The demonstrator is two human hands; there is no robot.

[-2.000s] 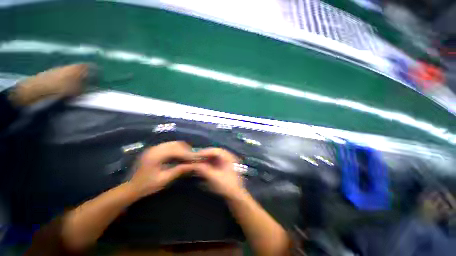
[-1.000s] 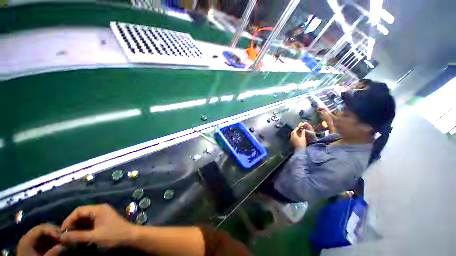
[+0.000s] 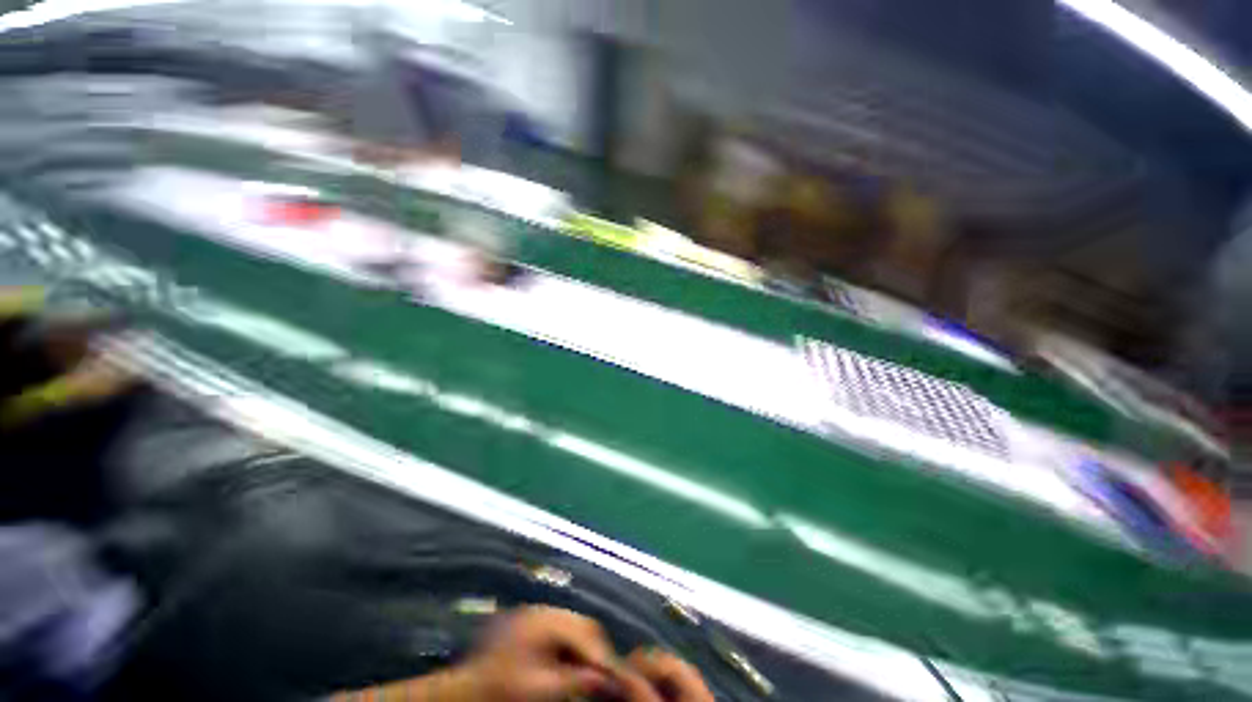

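Note:
The view is strongly blurred. My left hand [image 3: 547, 656] is at the bottom centre over the black mat [image 3: 323, 583], fingers bent. My right hand [image 3: 669, 675] is just right of it, mostly cut off by the bottom edge. The fingertips of both hands are close together; whether they hold a thing is too blurred to tell. Small pale round units lie on the mat beyond my hands, one [image 3: 549, 573] near the belt rail and one [image 3: 477, 605] to its left. Another small blurred piece [image 3: 680, 612] lies to the right.
The green belt [image 3: 645, 446] runs diagonally beyond the mat, with a white edge rail [image 3: 453, 497]. A white tray with dark dots [image 3: 906, 398] stands beyond the belt. Orange and blue items [image 3: 1197, 507] are at the far right. A neighbouring person's arm [image 3: 76, 377] is at the left edge.
The view has swung left and up from the right-hand neighbour and blue bin, which are out of view. My hands now appear at the bottom centre, with more of the belt and background visible.

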